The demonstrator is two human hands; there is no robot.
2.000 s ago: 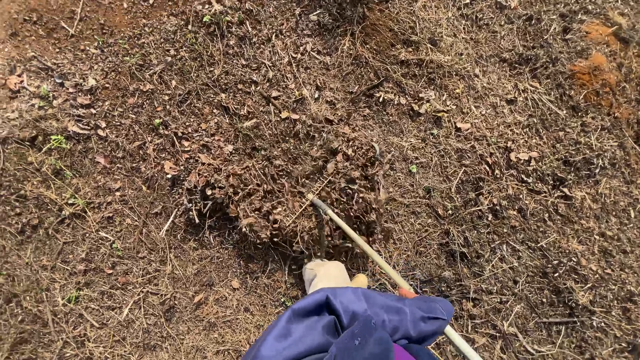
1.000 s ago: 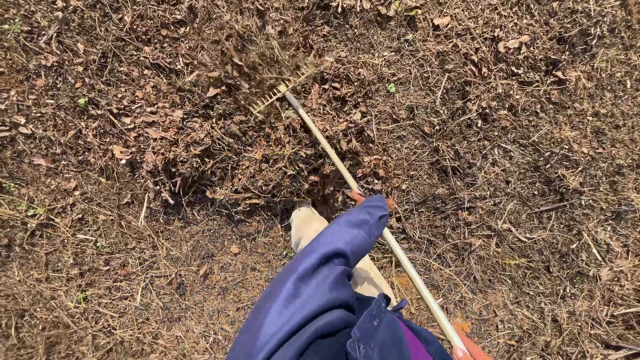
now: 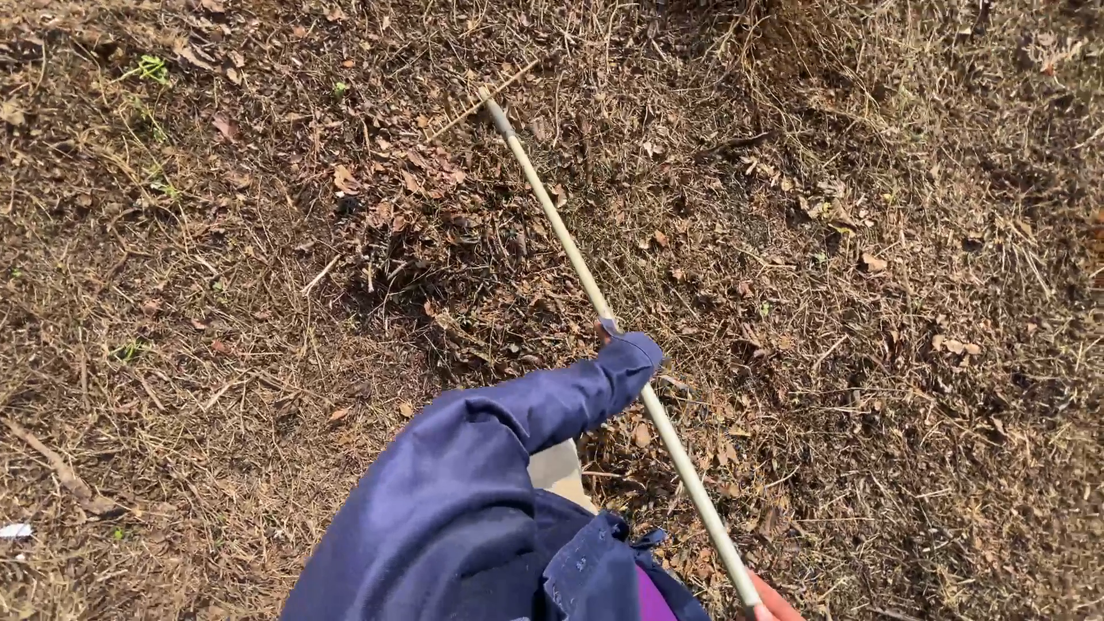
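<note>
A garden rake (image 3: 561,224) with a long pale handle slants from the lower right up to the top centre. Its narrow head (image 3: 461,116) rests on or just over dry leaves and grass. My left hand (image 3: 604,332), mostly hidden by a blue sleeve, grips the middle of the handle, with only a bit of finger in sight. Lower down, at the bottom edge, my right hand (image 3: 772,601) is closed round the handle and partly cut off by the frame. A heap of dead leaves (image 3: 466,250) lies to the left of the handle.
Dry grass and scattered leaves cover the ground. A thick stick (image 3: 65,470) lies at the lower left, near a small white scrap (image 3: 15,530). Part of a light-coloured shoe or trouser leg (image 3: 561,474) shows beneath my sleeve. Green sprigs (image 3: 151,69) grow at the upper left.
Since two seconds ago the rake head has moved away from me, up from beside the leaf heap to beyond it. Both hands are still on the handle.
</note>
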